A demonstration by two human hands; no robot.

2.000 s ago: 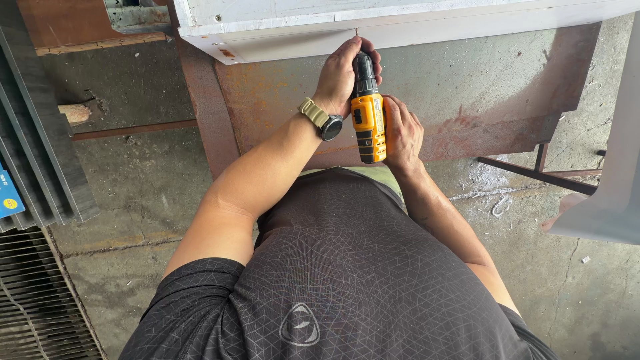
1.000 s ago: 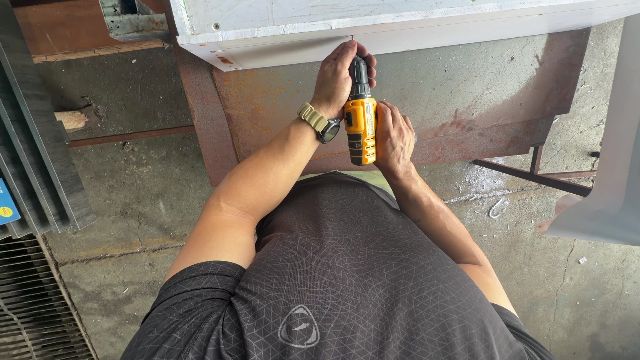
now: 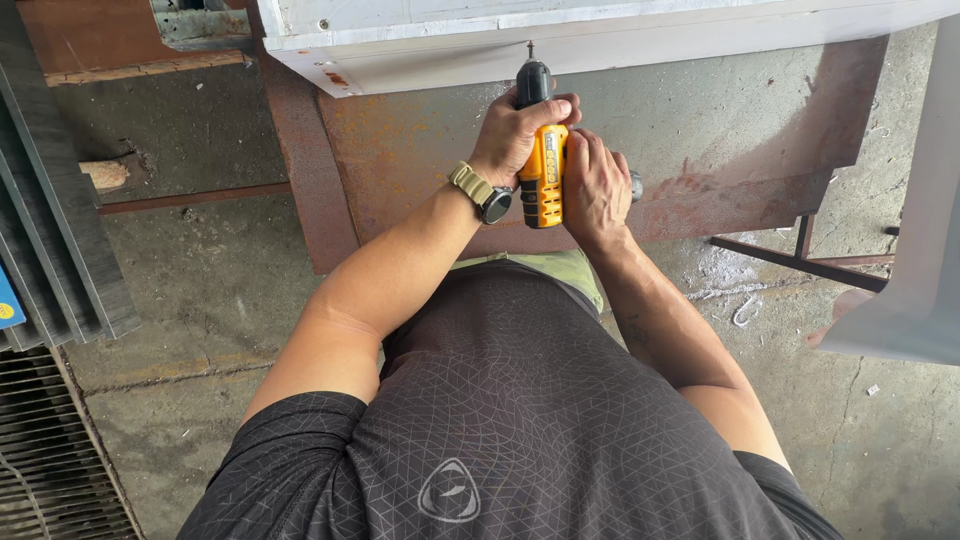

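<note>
A yellow and black cordless drill driver points away from me, its bit meeting the side of a white panel box near a small screw or hole. My left hand, with a watch on the wrist, wraps the front of the drill just behind the black chuck. On the drill's right side my right hand is closed round the handle, which is mostly hidden beneath it. A screw head shows in the box's upper face near its left corner.
The box rests over a rusty metal sheet. Dark grey panels stand at the left above a floor grating. A dark metal frame and a translucent sheet are at the right.
My left hand has moved back from the front of the drill's chuck onto the body behind it, uncovering the chuck and bit. My right hand keeps its hold.
</note>
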